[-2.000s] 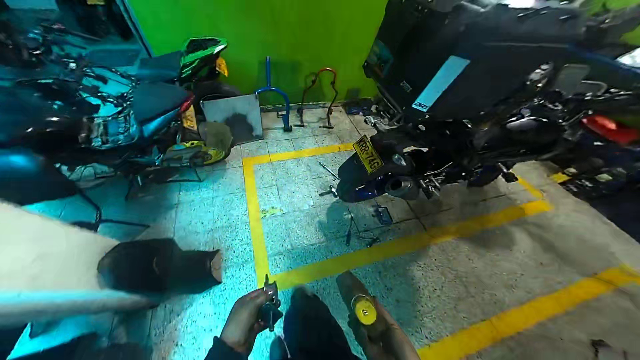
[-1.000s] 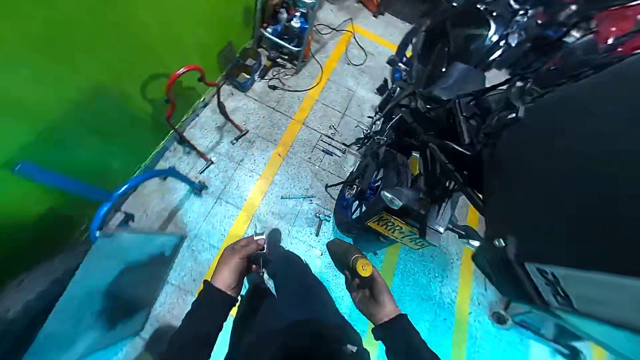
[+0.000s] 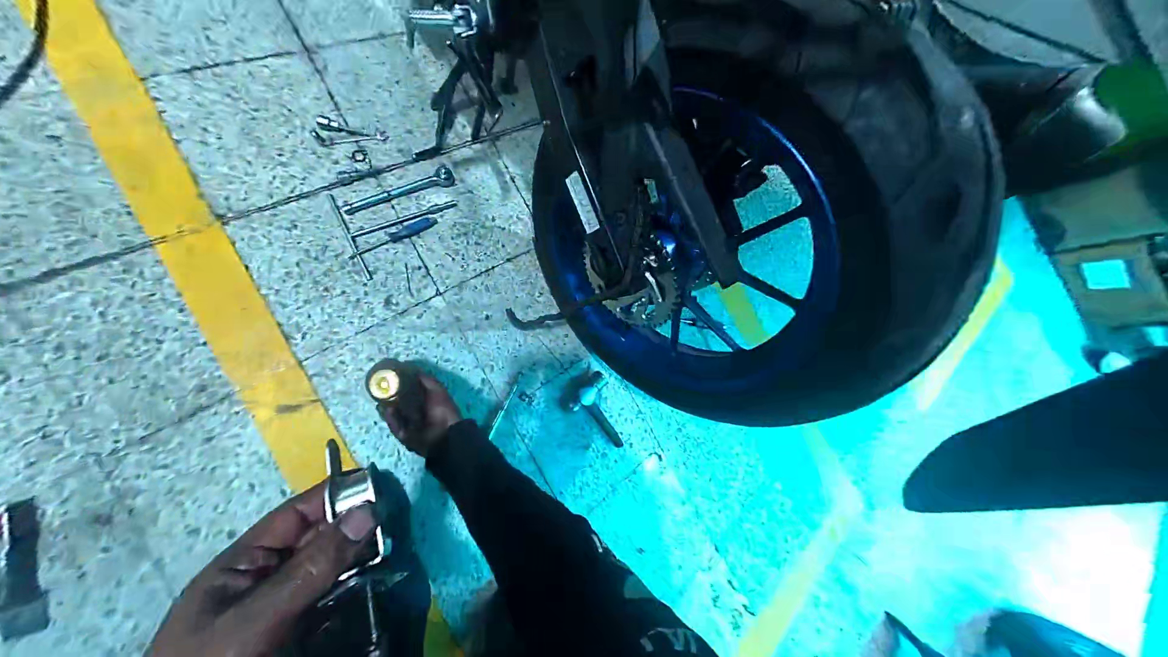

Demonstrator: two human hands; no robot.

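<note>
My left hand (image 3: 283,566), at the lower left, pinches a small metal bracket-like part (image 3: 354,497) between thumb and fingers. My right hand (image 3: 427,415) is wrapped around a dark cylindrical object (image 3: 406,394) whose round, yellowish end faces up; what it is I cannot tell. Beyond my right hand stands a motorcycle's rear wheel (image 3: 826,228) with a blue rim, a sprocket and a swingarm (image 3: 680,182). On the floor left of the wheel lie a ratchet wrench (image 3: 401,190), a T-handle wrench (image 3: 351,237) and a blue-handled screwdriver (image 3: 411,229). A hammer-like tool (image 3: 593,406) rests below the wheel.
A black stand (image 3: 465,91) is beside the swingarm at the top. Small metal tools (image 3: 347,132) lie on the tiles near it. A yellow floor line (image 3: 192,255) runs down the left side. A dark strip-like object (image 3: 23,570) lies at the far left. The exhaust (image 3: 1049,128) juts out right of the tyre.
The view has turned and come much closer to the rear wheel and floor tools. Both hands keep hold of their objects; the right arm now reaches across toward the left.
</note>
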